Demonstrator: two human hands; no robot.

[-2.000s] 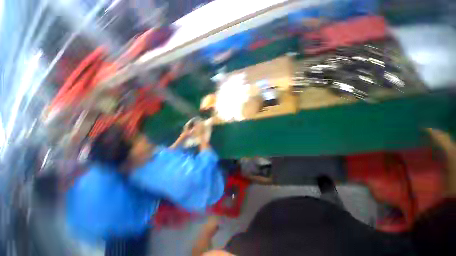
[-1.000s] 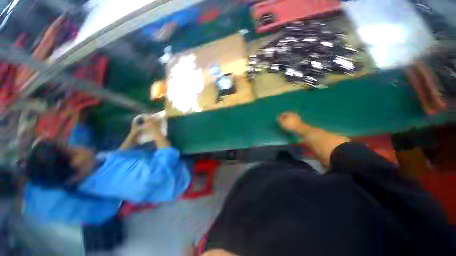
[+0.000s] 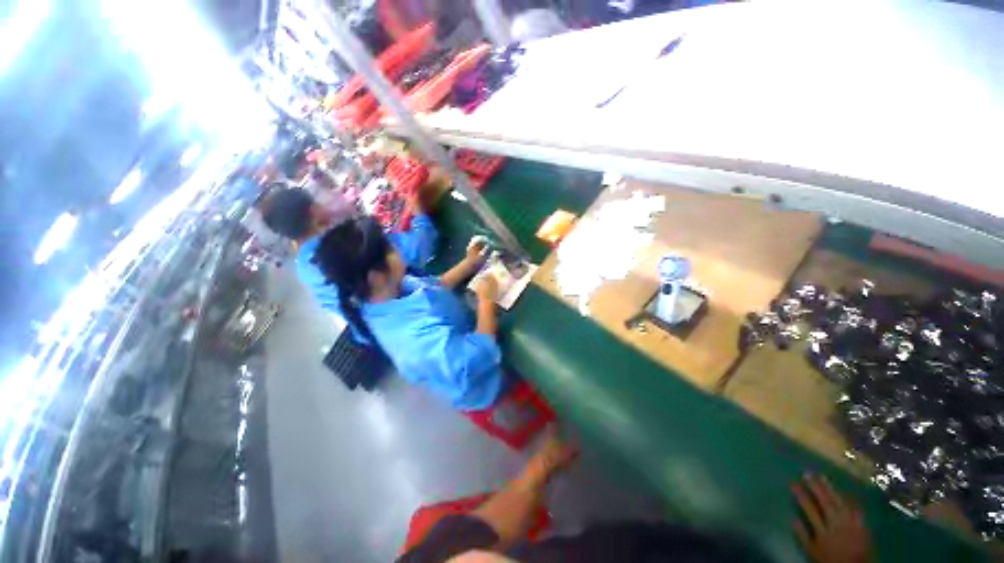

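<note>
A loose pile of small black-and-silver parts lies on a tan board at the right. My right hand is at the lower right on the green bench edge, just in front of the pile. Its fingers are spread and nothing shows in it; the frame's bottom edge cuts it off. My left hand is low in front of the bench, beside a red stool. It is small and blurred, so its finger pose and anything in it cannot be told.
A handheld fan stands on a dark square tray. White pieces and an orange-yellow packet lie farther left. A person in blue sits on a red stool. A white shelf overhangs the bench.
The view has swung left, showing more shelf and aisle. My right hand, earlier above the green front strip, is now at the frame's lower right. My left hand has come into view.
</note>
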